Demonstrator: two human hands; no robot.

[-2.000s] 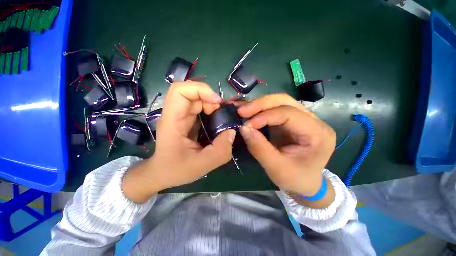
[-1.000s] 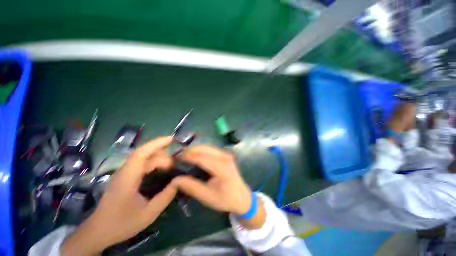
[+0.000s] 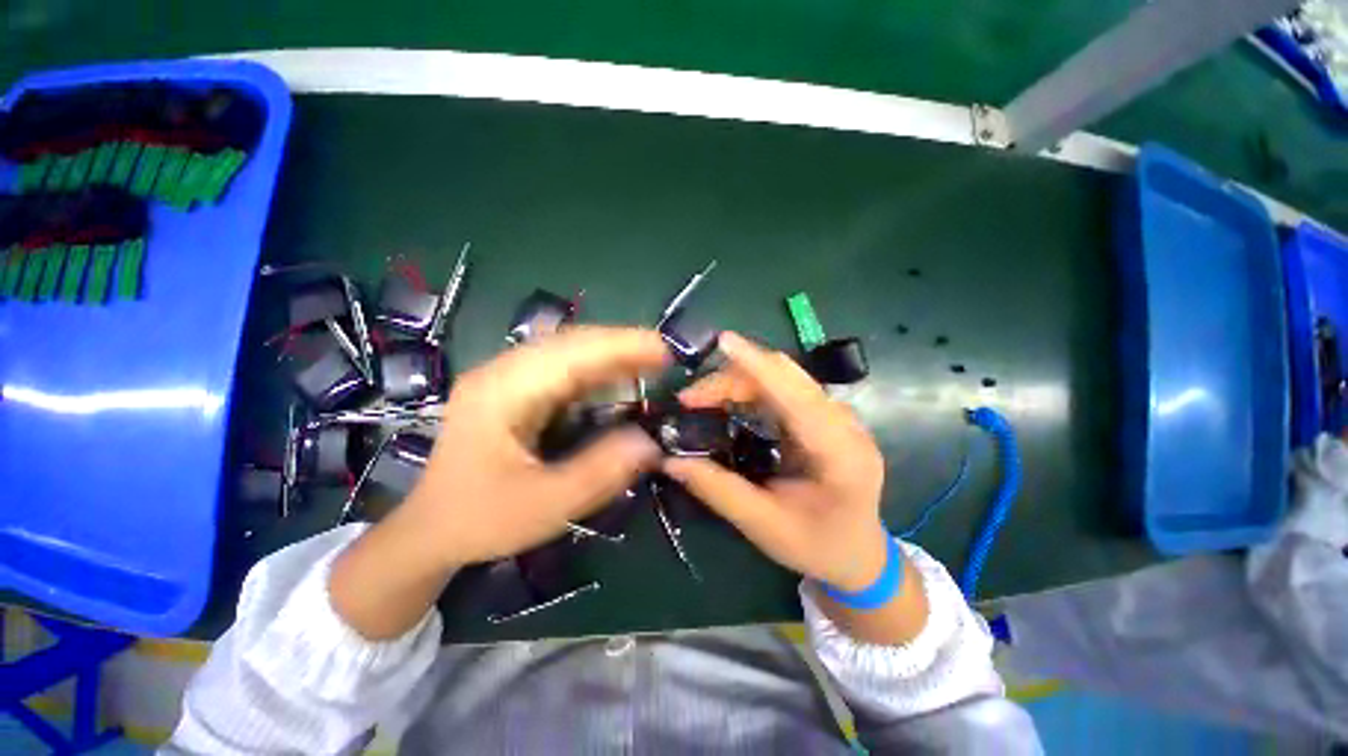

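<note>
A black housing is in the fingertips of my right hand, with another dark part against it under the fingers. My left hand is blurred, its thumb and fingers curved apart just left of that housing. Dark parts show inside its curl; whether it grips them is unclear. A thin metal rod points down below the hands. A loose pile of black housings with silver rods and red wires lies left of my left hand. One more housing lies just beyond my fingertips.
A blue tray at left holds rows of green-and-black assemblies. A green board with a black housing, small black bits and a coiled blue cord lie right. A lighter blue tray stands far right. A white rail crosses behind.
The view swung right, then back, and now shows the rail. My left thumb and fingers have spread from their earlier pinch on the housing. The housing remains at my right fingertips.
</note>
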